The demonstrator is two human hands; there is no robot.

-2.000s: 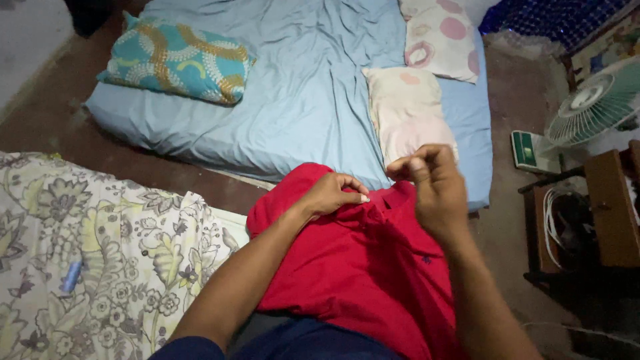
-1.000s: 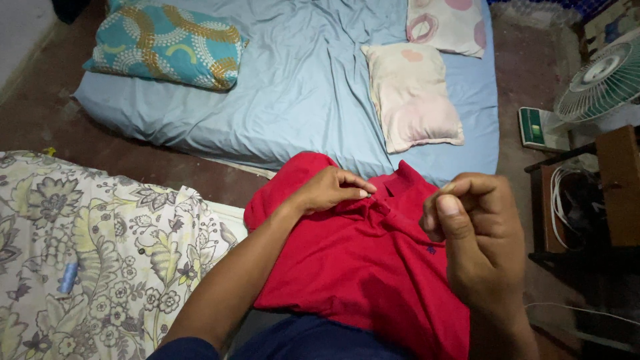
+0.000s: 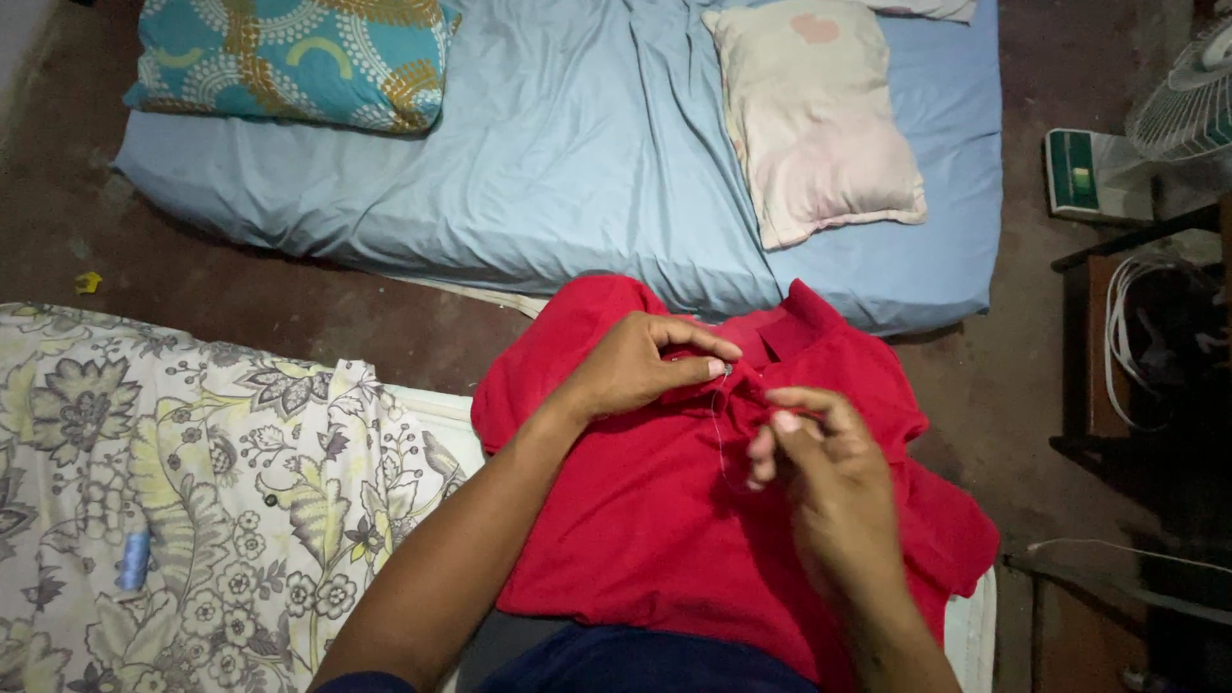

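Observation:
A red collared shirt (image 3: 654,520) lies spread over my lap. My left hand (image 3: 654,366) pinches the shirt's placket near the collar, with a small button (image 3: 728,369) at its thumb tip. A thin light thread (image 3: 716,423) hangs in a loop from that spot across the red cloth. Just right of the placket, my right hand (image 3: 818,452) has its thumb and forefinger closed together; whether a needle is between them is too small to tell. A spool of blue thread (image 3: 134,561) lies on the floral cloth at the left.
Floral cloth (image 3: 241,481) covers the surface at my left. Ahead is a mattress with a blue sheet (image 3: 568,144), bearing a teal patterned pillow (image 3: 298,58) and a pale pillow (image 3: 818,125). At the right stand a fan (image 3: 1189,96) and a wooden shelf with a white cable (image 3: 1116,346).
My right hand has come down and left from its raised position, back close to the placket. My left hand still holds the cloth. A loop of thread now shows over the shirt.

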